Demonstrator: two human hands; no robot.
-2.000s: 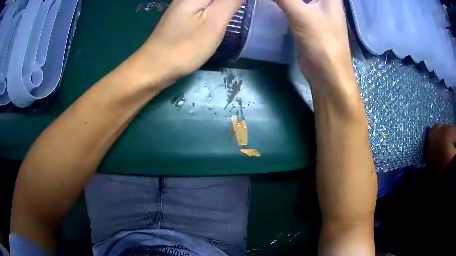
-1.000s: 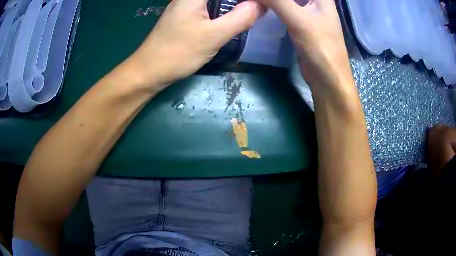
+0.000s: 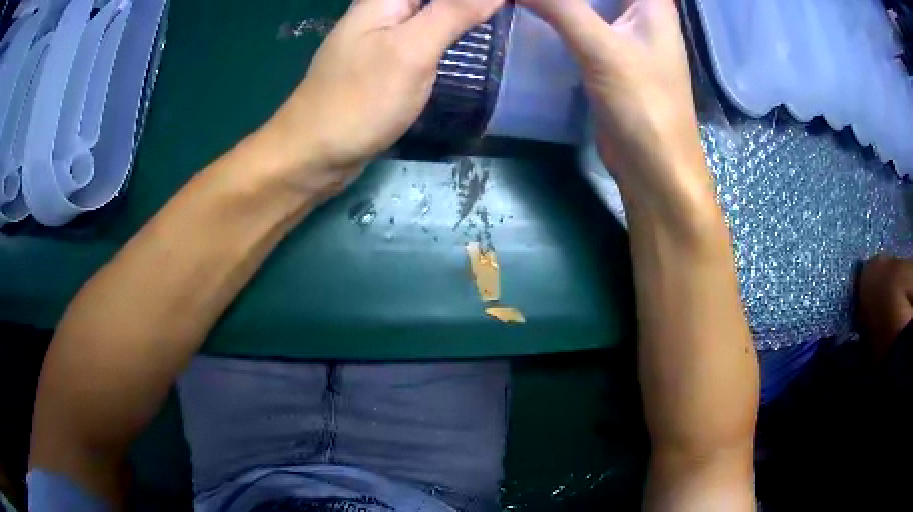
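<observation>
A glossy black slotted base (image 3: 464,85) lies at the top centre of the view, against the edge of a frosted translucent housing (image 3: 541,85). My left hand (image 3: 375,75) holds the black base from its left side, with the thumb over its top. My right hand (image 3: 636,75) holds the housing from the right. The fingertips of both hands come close together at the top edge of the picture and are partly cut off. The far ends of the base and housing are hidden by the hands and the picture's edge.
Open translucent housings (image 3: 110,120) stand at the upper left. A row of translucent units with dark lower edges (image 3: 801,60) lies at the upper right. Bubble wrap (image 3: 801,230) lies below them. Another person's hand (image 3: 886,300) is at the right edge. The green bench (image 3: 330,290) has tan chipped spots.
My left thumb and fingers have shifted on the black base, and more of its slots show than one second ago. Both hands stay on the unit. The view has shifted slightly.
</observation>
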